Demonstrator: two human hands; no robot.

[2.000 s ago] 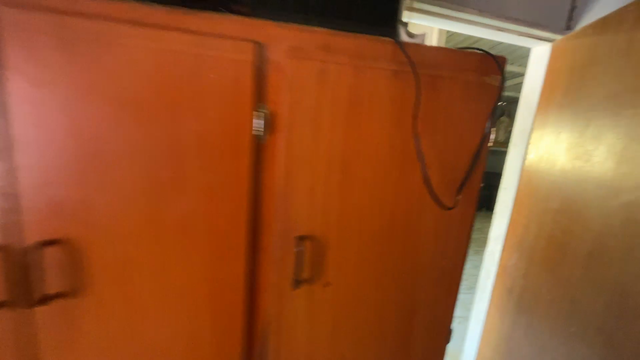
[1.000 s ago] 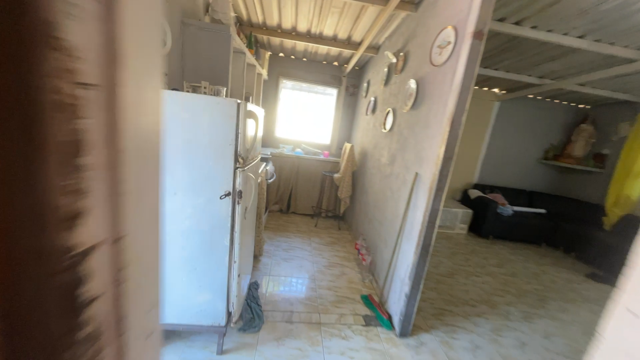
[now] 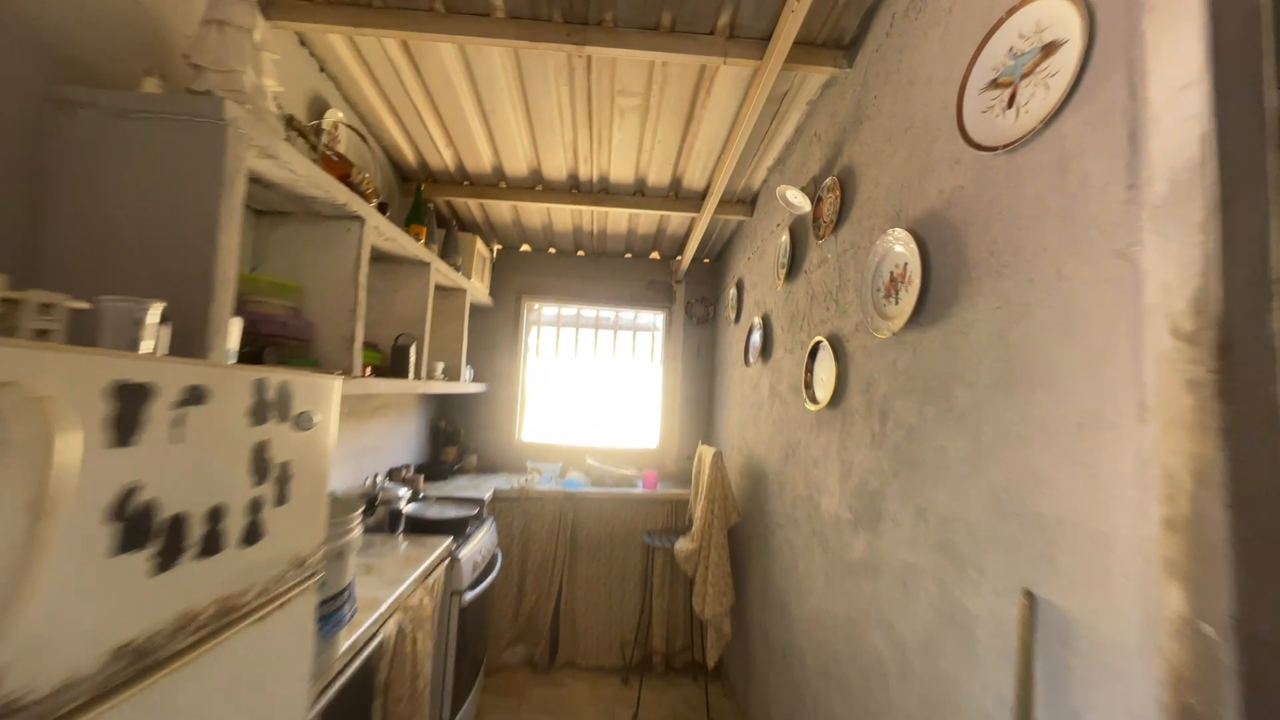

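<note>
Neither my left hand nor my right hand shows in the head view, so what they hold or touch is hidden. A white refrigerator point(image 3: 190, 600) with dark magnets stands close at the left. Beyond it, a white bucket point(image 3: 340, 565) rests on a counter point(image 3: 385, 560) beside a stove point(image 3: 480, 570) with a pan point(image 3: 440, 513) on top. At the back, a pink cup point(image 3: 650, 480) sits on the counter under a bright barred window point(image 3: 592, 375).
Shelves point(image 3: 240, 230) with bottles and containers line the left wall. A stool point(image 3: 660, 542) with a cloth point(image 3: 710, 540) beside it stands near the right wall. Decorative plates point(image 3: 893, 282) hang there, above a wooden pole point(image 3: 1024, 655) at the lower right.
The view has moved from an orange cupboard, past a doorway, into the kitchen. The refrigerator and hanging plates are now much nearer than one second ago.
</note>
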